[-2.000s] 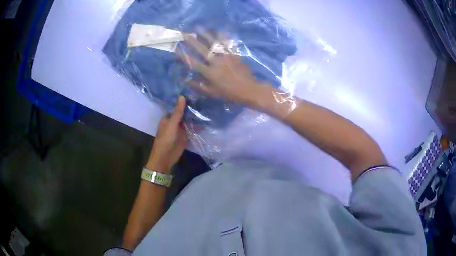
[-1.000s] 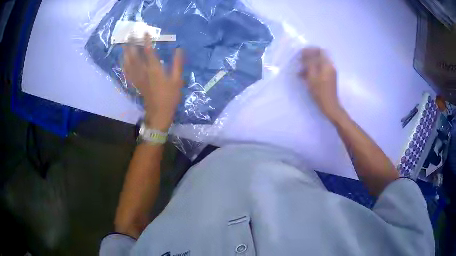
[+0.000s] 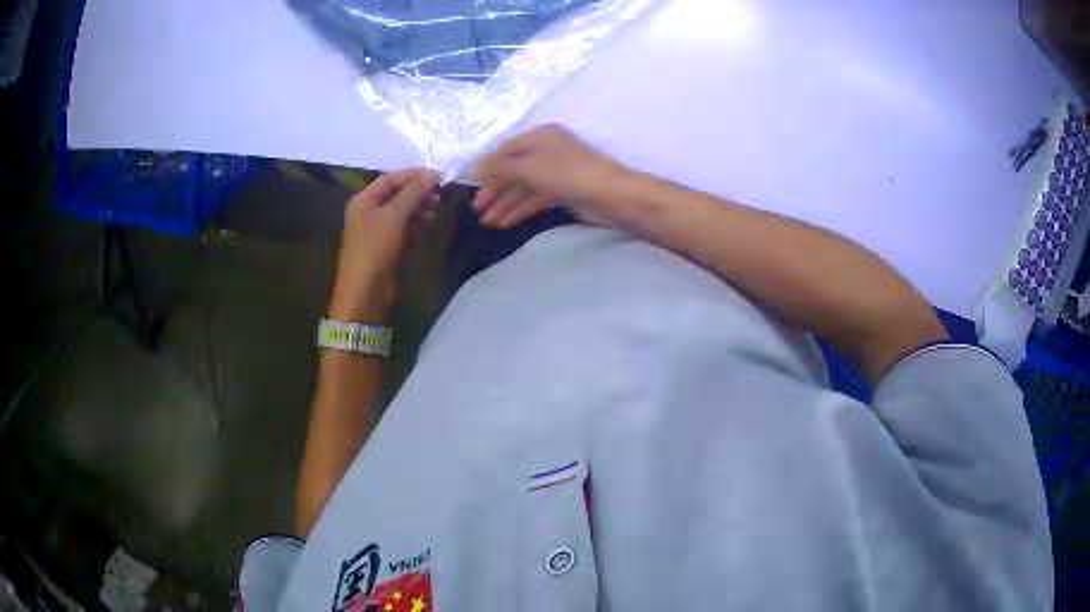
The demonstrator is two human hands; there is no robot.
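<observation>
A folded blue garment (image 3: 478, 46) lies inside a clear polybag (image 3: 436, 114) at the top of the view, cut off by the frame's edge. The bag narrows to a gathered end at the table's near edge. My left hand (image 3: 395, 203), with a watch on the wrist, pinches this end between thumb and fingers. My right hand (image 3: 532, 177) is just right of it, fingers curled and slightly blurred, close to the gathered plastic. Whether its fingertips hold the plastic cannot be told.
The white tabletop (image 3: 789, 132) curves around in front. A sheet of purple round stickers (image 3: 1052, 221) lies at the far right with a small dark tool (image 3: 1028, 146) beside it. Blue crates (image 3: 132, 191) show below the table edge at left. Dark floor shows at lower left.
Both hands have come together at the bag's near end; my left hand left the bag's top surface and my right hand moved in from the right. The bagged garment sits higher in view.
</observation>
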